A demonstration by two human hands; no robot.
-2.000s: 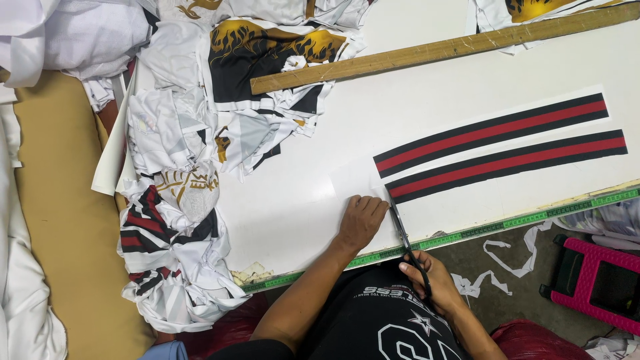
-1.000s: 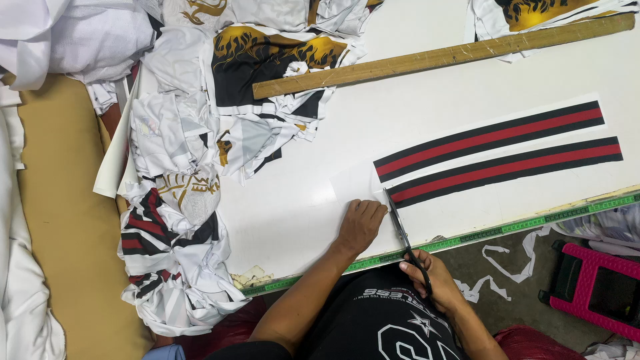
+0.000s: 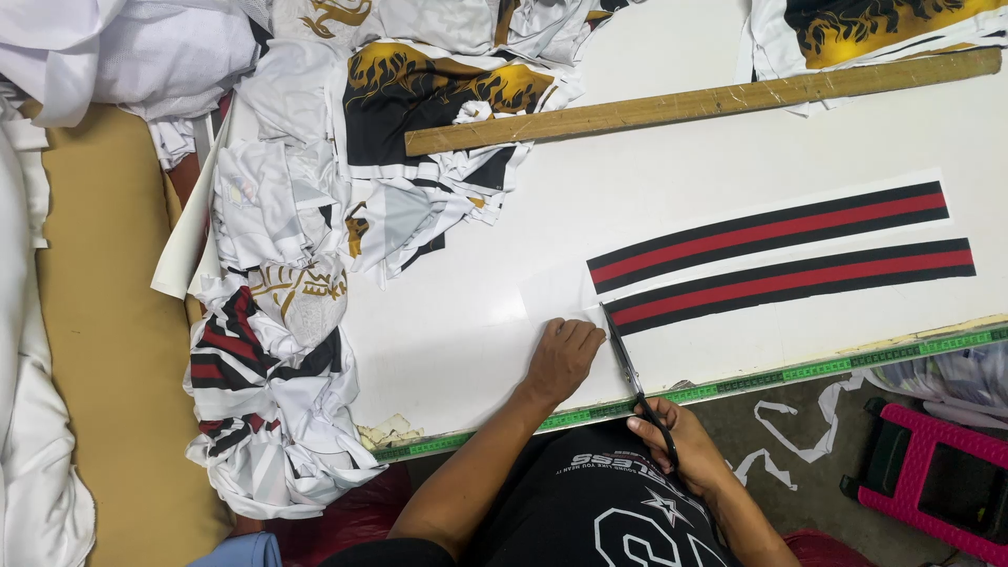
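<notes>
Two curved fabric strips, striped black and red, lie on the white table: the upper strip [image 3: 768, 232] with a white margin, the lower strip [image 3: 791, 285] just beneath it. My right hand [image 3: 677, 441] holds black-handled scissors [image 3: 626, 358] at the table's front edge. Their blades point up the table, the tips at the left end of the lower strip, and look nearly closed. My left hand [image 3: 563, 358] rests left of the blades, its fingers curled on a piece of white material [image 3: 555, 303] whose outline is hard to tell from the table.
A long wooden bar [image 3: 701, 102] lies across the table's far side. Heaped printed fabric pieces [image 3: 276, 205] line the left. A green measuring tape [image 3: 740, 386] runs along the front edge. Below right are a pink and black plastic object [image 3: 906, 472] and white offcuts [image 3: 819, 441] on the floor.
The lower strip has shifted slightly left and lost the white margin at its lower left earlier uncertain; both hands stay in nearly the same places.
</notes>
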